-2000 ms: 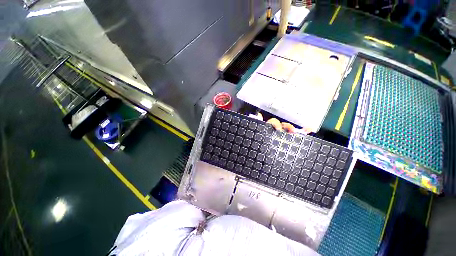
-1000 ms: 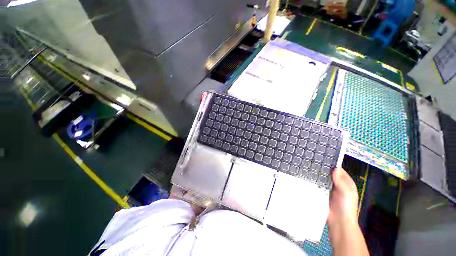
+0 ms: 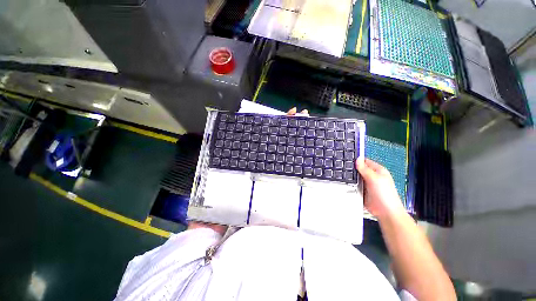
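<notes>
A silver metal tray carrier (image 3: 274, 203) lies nearly level in front of my body. A black component tray (image 3: 285, 146) with a grid of rounded squares covers its far half; the near half is bare metal. My right hand (image 3: 379, 187) grips the carrier's right edge, thumb on top. Of my left hand (image 3: 298, 111), only fingertips show at the far edge, and a bit of skin shows under the near left corner; the rest is hidden beneath the carrier. A white sheet (image 3: 258, 108) sticks out behind the far edge.
A red ring (image 3: 222, 61) sits on a grey ledge. Beyond are an empty carrier plate (image 3: 305, 22), a teal dotted panel stack (image 3: 414, 35) and another carrier with a black tray (image 3: 502, 67). A blue reel (image 3: 60, 154) is at left. A teal panel (image 3: 387, 161) is lower right.
My right hand came onto the carrier's right edge after the first frame and still holds it. The carrier has turned squarer to my body. The view has tilted down, so the background sits higher.
</notes>
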